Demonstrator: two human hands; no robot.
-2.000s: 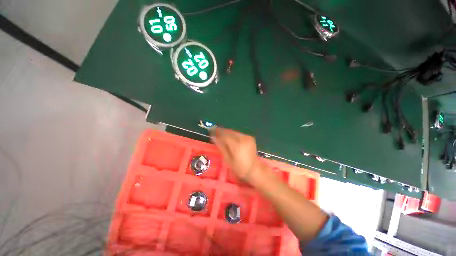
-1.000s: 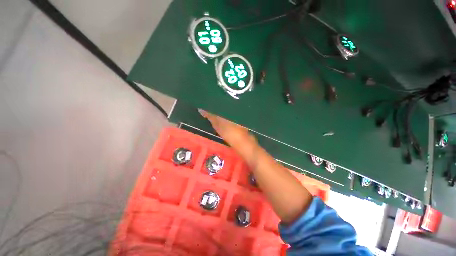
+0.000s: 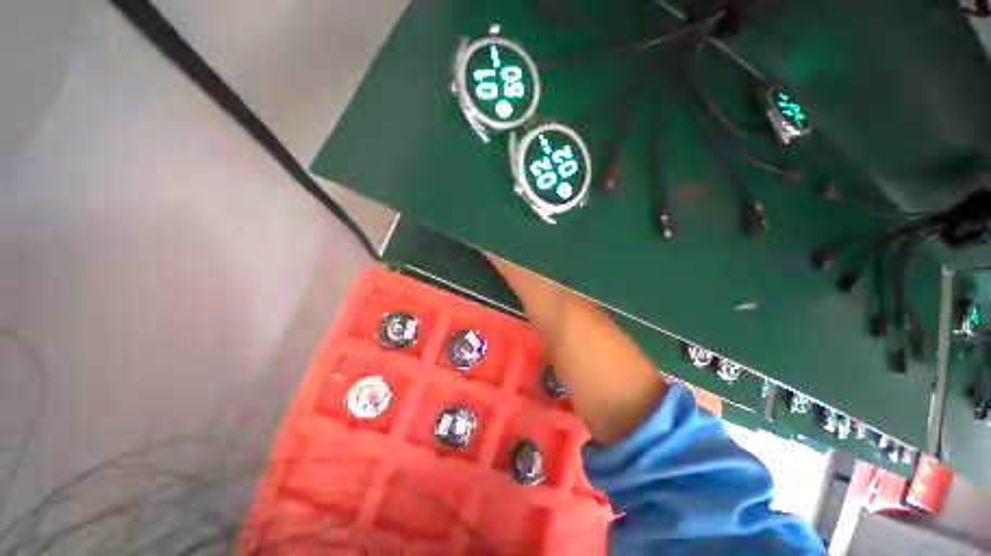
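Observation:
A red-orange compartment tray (image 3: 422, 393) lies below the green shelf edge, with several round watch units in separate pockets. One watch unit (image 3: 368, 397) looks brighter than the dark metallic ones. My right forearm (image 3: 587, 353), in a blue sleeve, crosses the tray's upper right part and reaches under the shelf edge. The shelf hides my right hand, so its fingers and anything in them cannot be seen. My left hand is not in view. Two lit watches (image 3: 498, 84) lie side by side on the green shelf (image 3: 435, 163) above.
Black charging cables (image 3: 665, 179) spread over the shelf, and another lit watch (image 3: 788, 114) lies among them. More watches (image 3: 801, 402) show along the lower shelf at right. Red trays (image 3: 928, 483) stand at the far right. Grey floor (image 3: 163, 272) with a dark line lies at left.
My right hand has moved from the shelf edge to under the shelf, out of sight. Watches now sit in the upper-left pocket and the pocket below it, both bare at first. The view has shifted.

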